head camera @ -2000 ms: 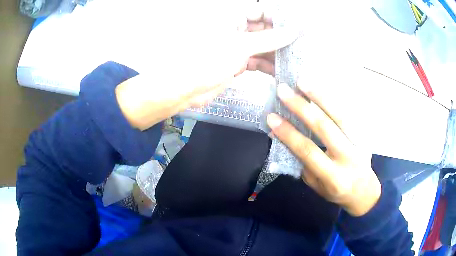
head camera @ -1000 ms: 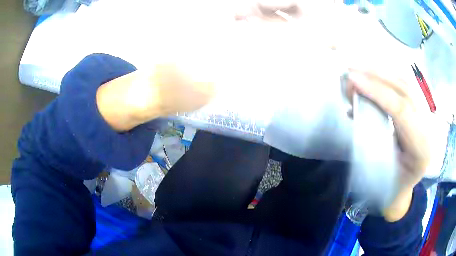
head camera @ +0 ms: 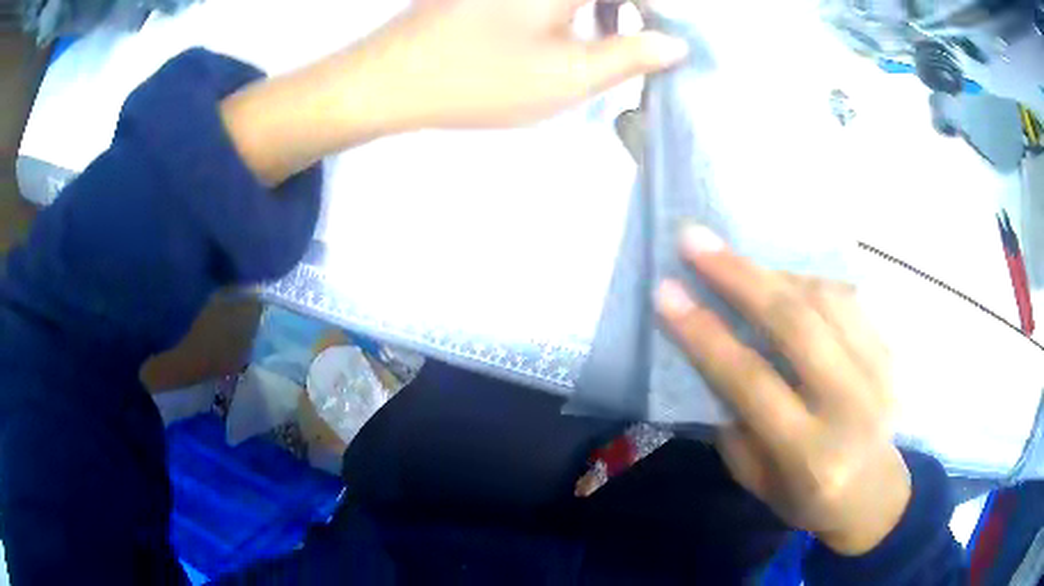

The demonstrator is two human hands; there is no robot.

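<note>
A smooth grey cloth piece (head camera: 675,343) lies on the white machine table, running from top centre down over the front edge. Its lower part shows overlapping layers. My left hand (head camera: 504,69) is at its top end, with thumb and fingers closed on the cloth near the top edge of the picture. My right hand (head camera: 790,389) lies over the lower right part, index and middle fingertips pressed flat on it, the other fingers bent. Glare and blur hide the cloth's upper right edge and the needle area.
Tweezers or snips with red handles (head camera: 1015,275) lie at the far right. A tape measure (head camera: 424,334) runs along the table's front edge. Blue bins (head camera: 252,492) with scraps are below left. Dark and shiny machine parts (head camera: 941,69) are at the upper right.
The right hand has brought the grey cloth from the right to the centre and flattened it. The left hand has moved up and right onto its top end. The camera view has shifted.
</note>
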